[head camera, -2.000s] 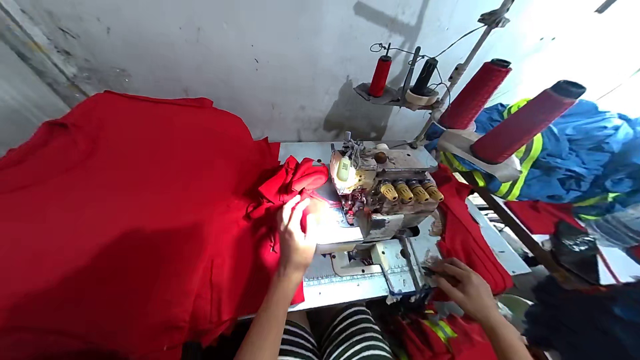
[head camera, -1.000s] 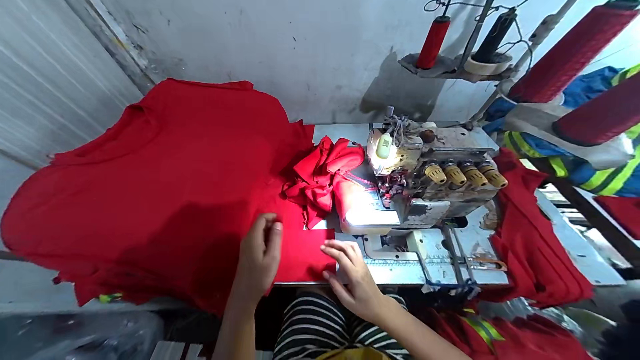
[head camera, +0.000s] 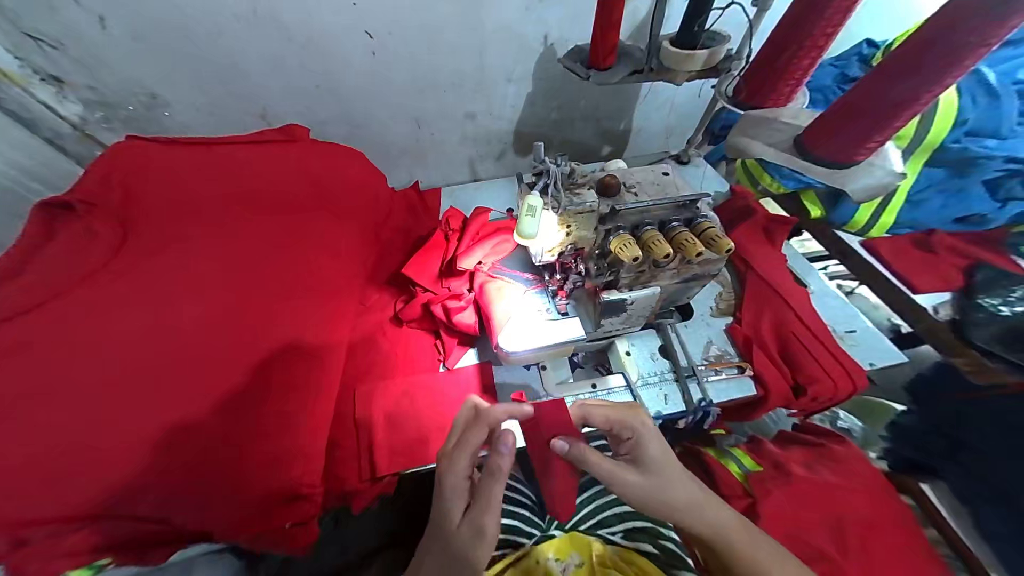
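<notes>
Over my lap, in front of the overlock sewing machine, hangs a narrow red fabric piece. My right hand pinches its upper right side between thumb and fingers. At its upper left edge is my left hand, index fingertip at the cloth and thumb apart from it; whether it grips is unclear. Bunched red fabric pieces lie left of the lit needle area, with cloth reaching the machine's plate. Flat red rectangles lie at the table's front edge, left of my left hand.
A large red garment covers the left side. Red cloth strips are stacked right of the machine. Thread cones stand on holders at upper right, before blue garments with reflective bands. More red cloth lies at lower right.
My right hand has come from the machine's right side to the front, then onto a narrow red piece now raised over my lap. My left hand has moved right, beside it.
</notes>
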